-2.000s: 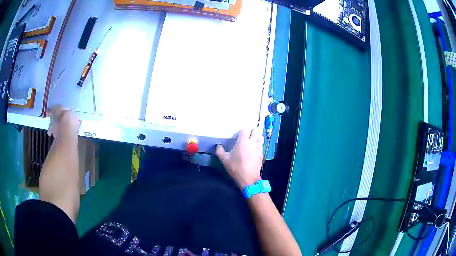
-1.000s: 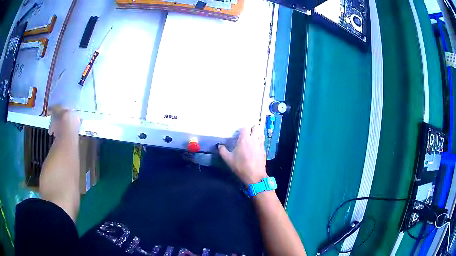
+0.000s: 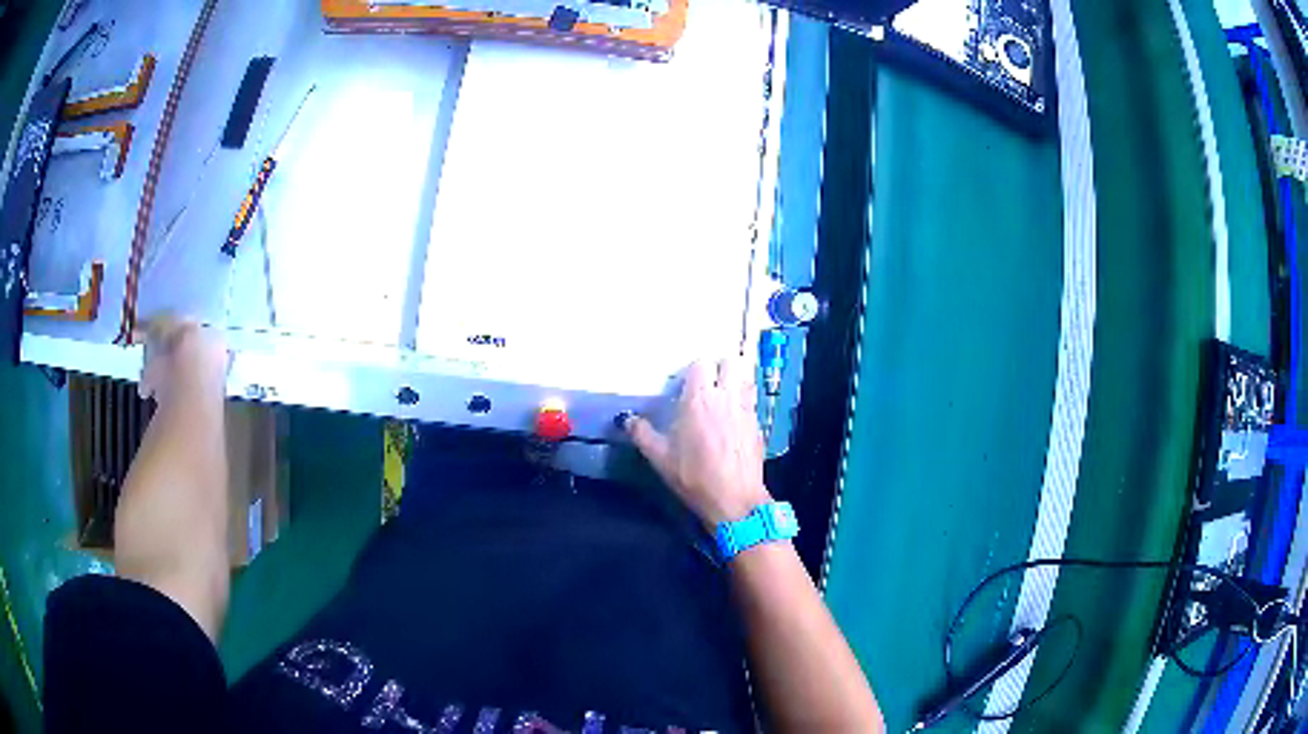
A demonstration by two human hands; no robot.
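Observation:
My right hand (image 3: 703, 437) rests on the front edge of the white machine bench (image 3: 337, 380), with the thumb at a small dark push button (image 3: 624, 422). It holds nothing. My left hand (image 3: 184, 356) lies on the same edge at the far left; it is blurred and its fingertips are unclear. Whether it covers a button cannot be seen. The red emergency stop button (image 3: 552, 422) is left of my right thumb. Two more dark buttons (image 3: 408, 396) sit farther left.
An orange-bordered holding fixture (image 3: 502, 29) is at the top edge. A hand screwdriver (image 3: 250, 208) and black strip (image 3: 248, 102) lie left, beside orange-and-white brackets (image 3: 98, 141). An air regulator (image 3: 793, 307) is at the bench's right. A green conveyor (image 3: 961, 330) carries laptop bases (image 3: 990, 58).
The view has shifted slightly. Both hands have stayed at the same places on the bench edge. The laptop parts at the far right sit slightly higher.

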